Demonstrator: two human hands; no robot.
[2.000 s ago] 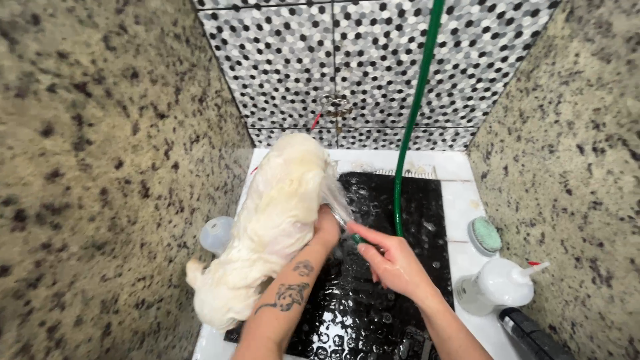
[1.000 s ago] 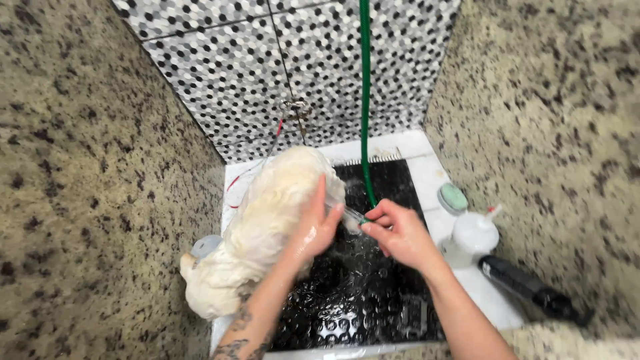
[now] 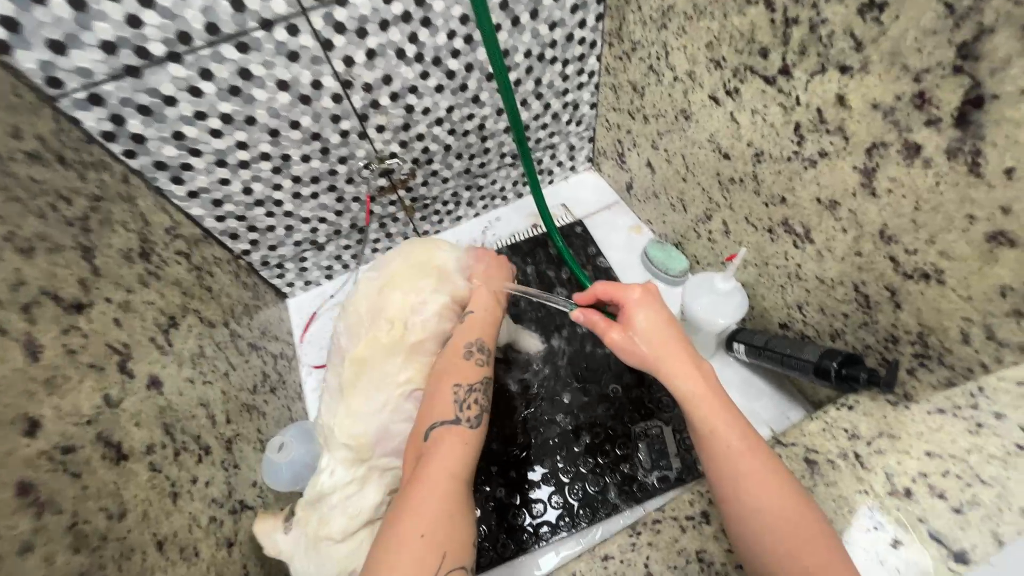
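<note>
A wet, cream-coated dog [image 3: 384,344] stands at the left of the tub, its rear toward the tiled wall and its head at the lower left. My left hand [image 3: 490,272] lies against the dog's rear; its fingers are partly hidden, so its grip cannot be told. My right hand [image 3: 628,320] is shut on the end of a green hose [image 3: 524,152], which hangs from above. Clear water [image 3: 540,296] streams from the hose end onto my left hand and the dog. One paw [image 3: 524,339] shows on the wet black rubber mat [image 3: 576,432].
On the right ledge are a green-topped scrub brush [image 3: 666,260], a white squeeze bottle [image 3: 712,308] and a black pump bottle [image 3: 808,360] lying on its side. A translucent round container [image 3: 291,456] is left of the dog. A metal wall fitting [image 3: 384,168] has a red-ended tether. Granite walls flank the tub.
My left hand has moved from the dog's side to its rear. The hose stays in my right hand with water running. The view has shifted and come closer.
</note>
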